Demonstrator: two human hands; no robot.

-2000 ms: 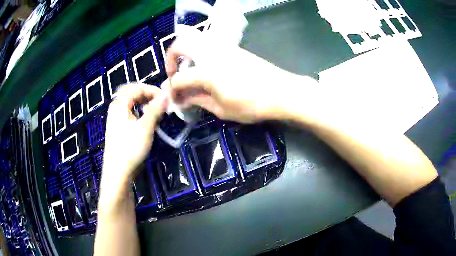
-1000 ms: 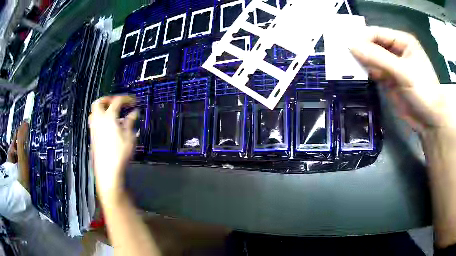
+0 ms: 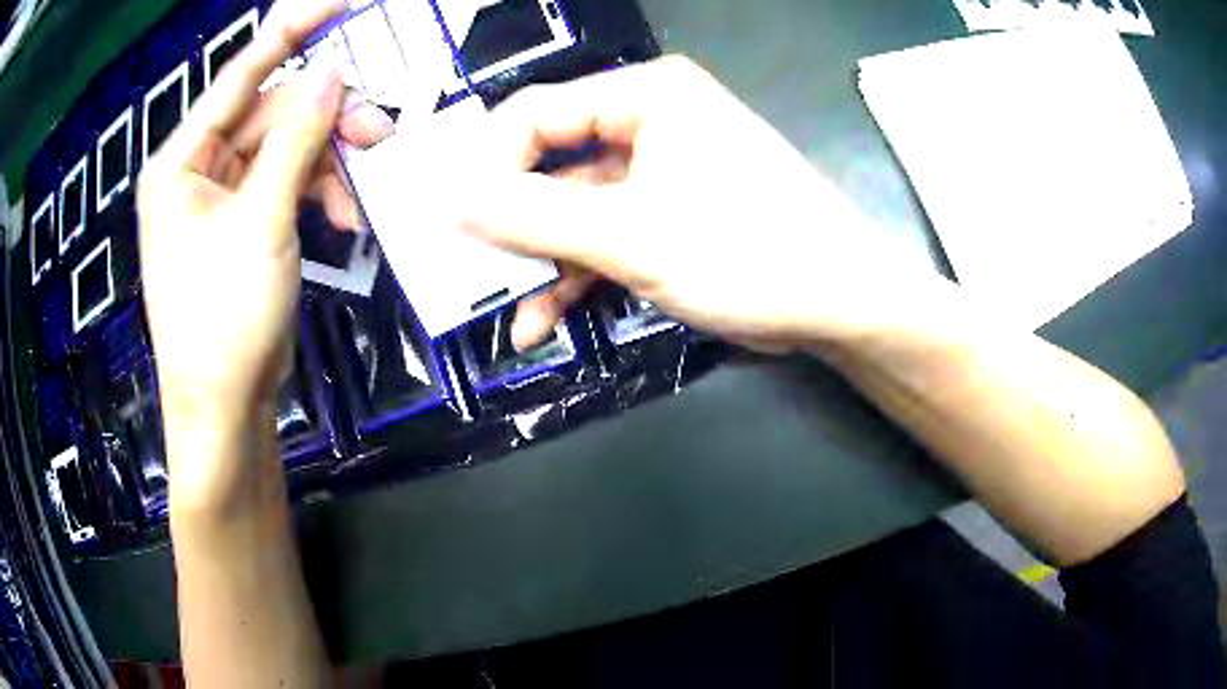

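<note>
A white die-cut adhesive piece (image 3: 437,222) with a small dark slot near its lower end lies over the window end of a blue-edged front housing (image 3: 390,57). The housing's keypad end shows above it. My left hand (image 3: 242,189) holds the housing near that end; its fingertips are partly blurred. My right hand (image 3: 646,202) presses thumb and fingers on the right side of the white piece. Both are above the black parts tray (image 3: 417,451). Tray pockets hold housings, several with white adhesive frames (image 3: 115,159). My hands hide the middle of the tray.
A white sheet stack (image 3: 1029,155) lies on the dark green mat (image 3: 673,498) at right. Part of a white spent sheet (image 3: 1056,14) shows beyond it. Dark stacked trays (image 3: 38,592) stand at the far left edge.
My hands have come together over the tray with a housing and the white piece between them. The large white sheet with openings is no longer seen over the tray. The camera view has turned.
</note>
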